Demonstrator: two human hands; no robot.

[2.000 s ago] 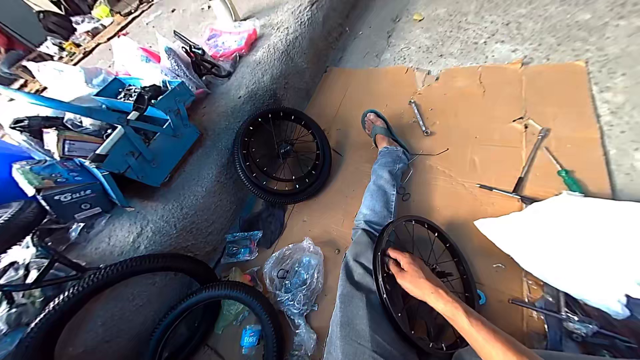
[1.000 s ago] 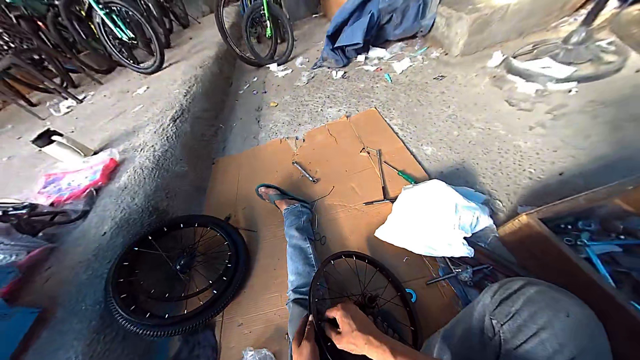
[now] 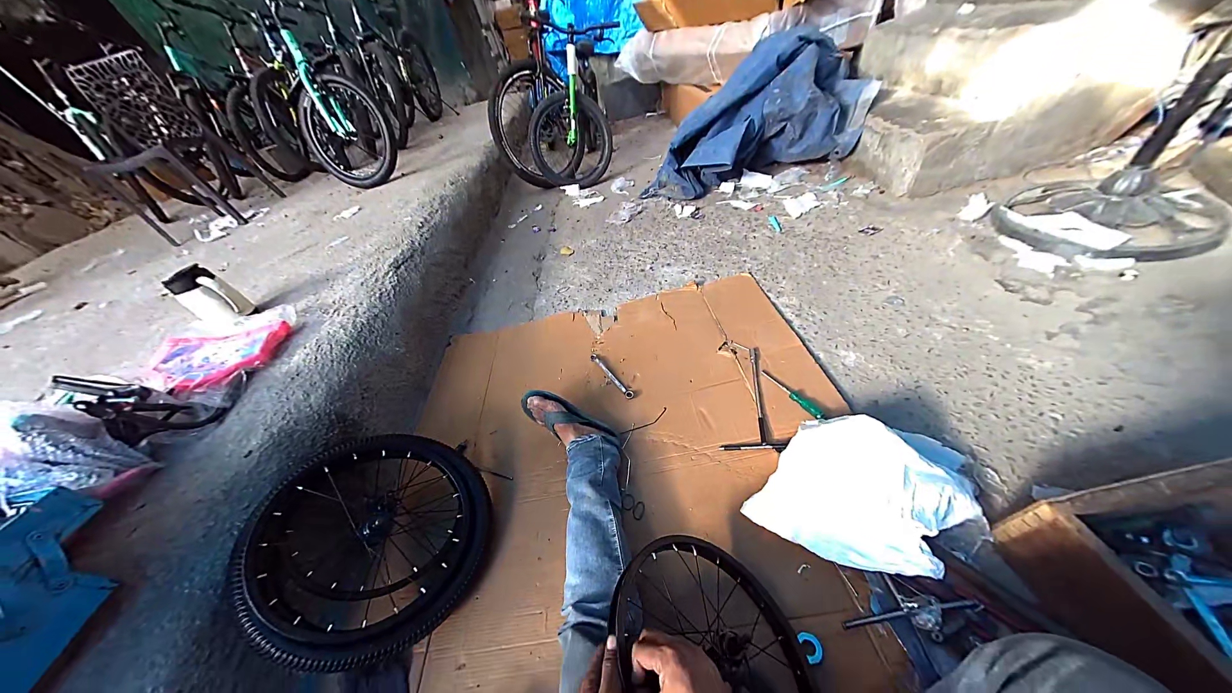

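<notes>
A black spoked bicycle wheel rim without a tyre stands tilted beside my outstretched leg, at the lower middle. My right hand grips its near left edge, fingers curled at the rim. Just left of it, my left hand touches the same edge, mostly cut off by the frame's bottom; its grip is hard to make out. A wheel with a knobby black tyre lies to the left, partly on the cardboard sheet. A light blue curved piece rests right of the rim.
A wrench, a T-handled tool and a green-handled screwdriver lie on the cardboard. A white bag is at right, before a wooden box of tools. A concrete kerb runs along the left; bicycles stand beyond.
My left hand, not seen two seconds ago, is now at the rim beside my right hand. My right hand has moved from the spokes to the rim's edge. The view has swung up and right.
</notes>
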